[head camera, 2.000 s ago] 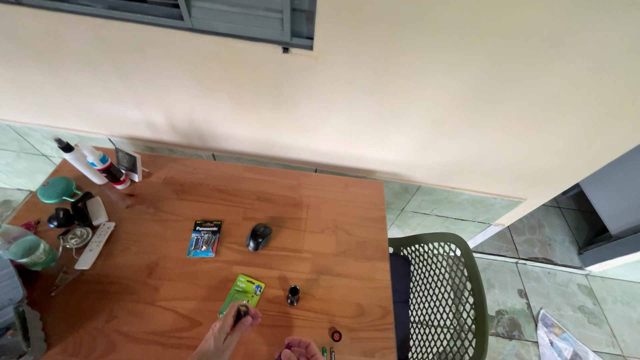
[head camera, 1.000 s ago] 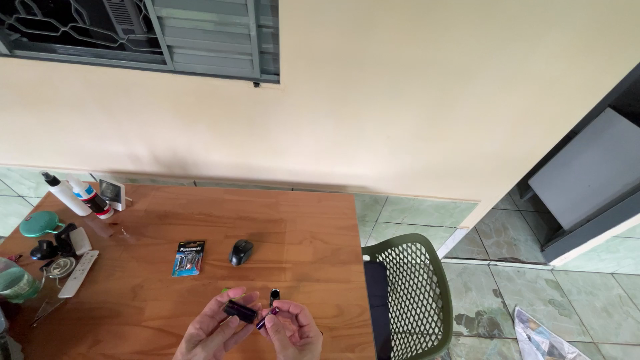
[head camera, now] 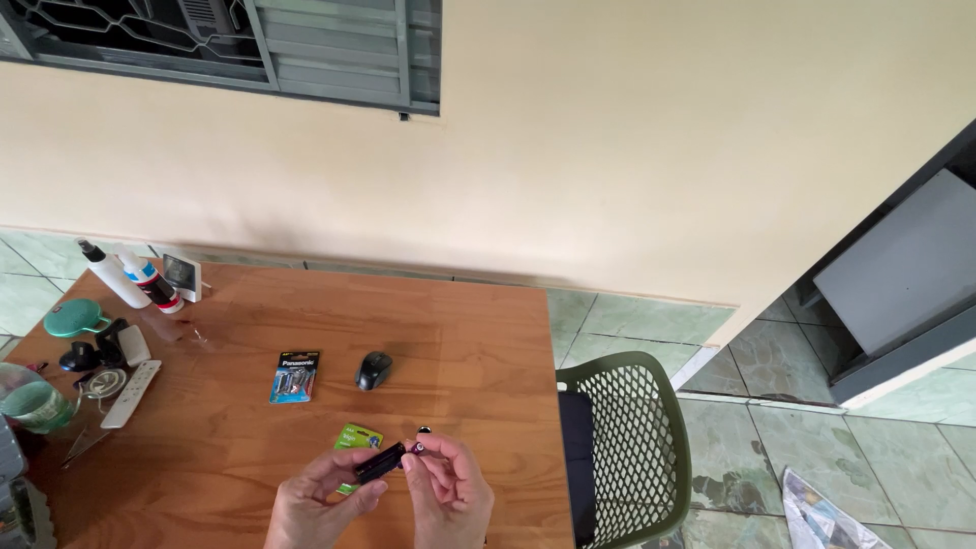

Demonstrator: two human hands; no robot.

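Between thumb and fingers, my left hand holds a small black cylindrical battery holder, tilted up to the right. My right hand pinches a small battery at the holder's right end; whether it is partly inside cannot be told. Behind my left hand a green battery blister pack lies on the wooden table, partly hidden. Just above my right fingertips shows a small dark round part. Farther back lie a Panasonic battery pack and a black computer mouse.
Two bottles and a small white-framed device stand at the back left. Below them are a teal round object, a white power strip and a plastic container. A green mesh-backed chair stands at the table's right edge.
My hands have come together, the left now with the black holder and the right with a battery at its end. The view has shifted noticeably since the oldest frame.
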